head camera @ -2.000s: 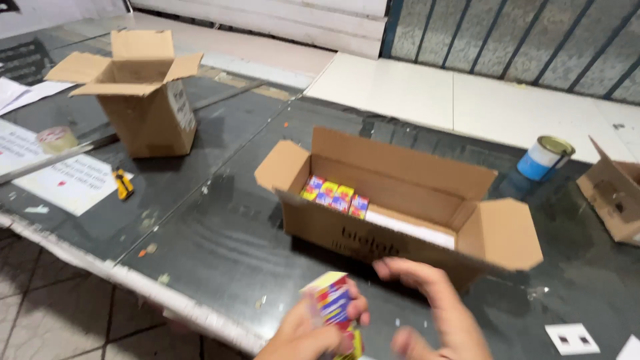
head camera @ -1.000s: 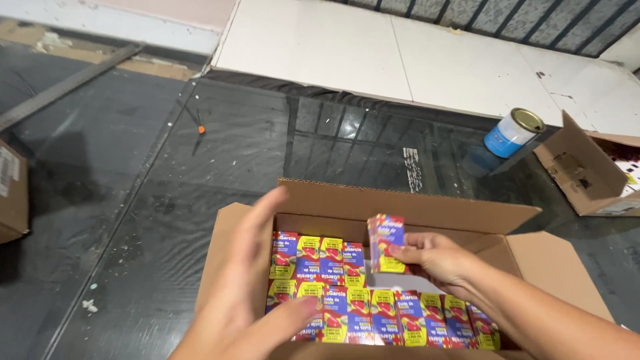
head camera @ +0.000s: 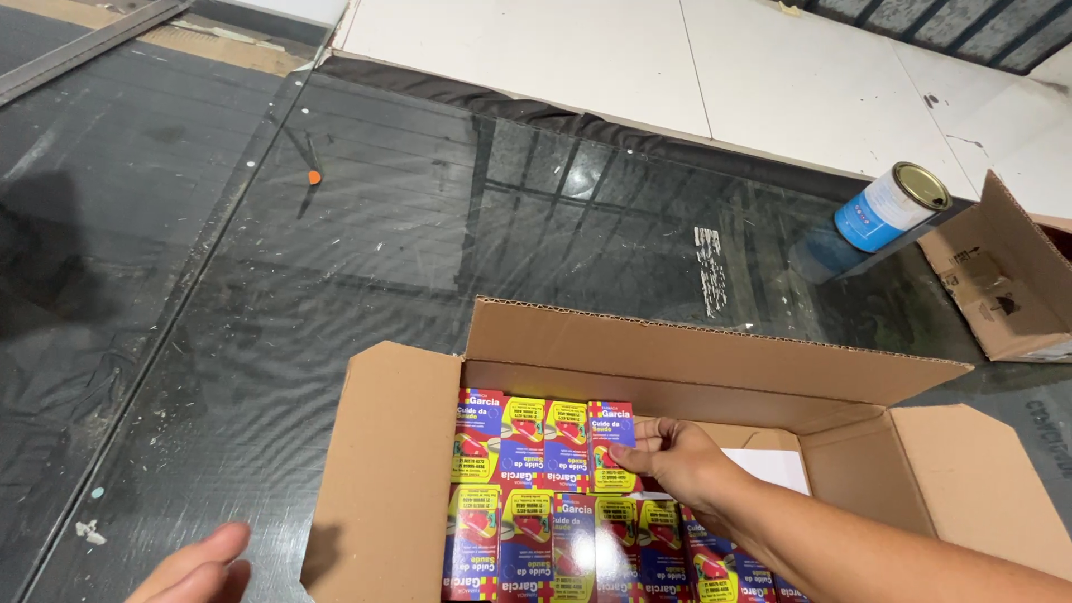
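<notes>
An open cardboard box (head camera: 720,352) with its flaps spread holds small printed cartons (head camera: 523,536) in two rows, in red, blue and yellow. My right hand (head camera: 682,469) reaches in from the right, its thumb and fingers on the right side of the last carton (head camera: 611,448) in the back row. That carton stands against its neighbours. A white sheet or panel (head camera: 766,471) lies inside the box, beyond my right wrist. My left hand (head camera: 197,569), partly cut off by the bottom edge, is off the box's left flap, fingers apart and holding nothing.
A metal can (head camera: 892,208) with a blue and white label stands at the back right of the dark, glossy table (head camera: 377,251). Another open cardboard box (head camera: 1005,276) is at the right edge. A bar or strip (head camera: 92,46) lies at the far left, and a small orange dot (head camera: 315,177) marks the surface.
The carton held above the box a second ago is now down in the back row, with my right hand at it. My left hand has moved left, away from the cartons.
</notes>
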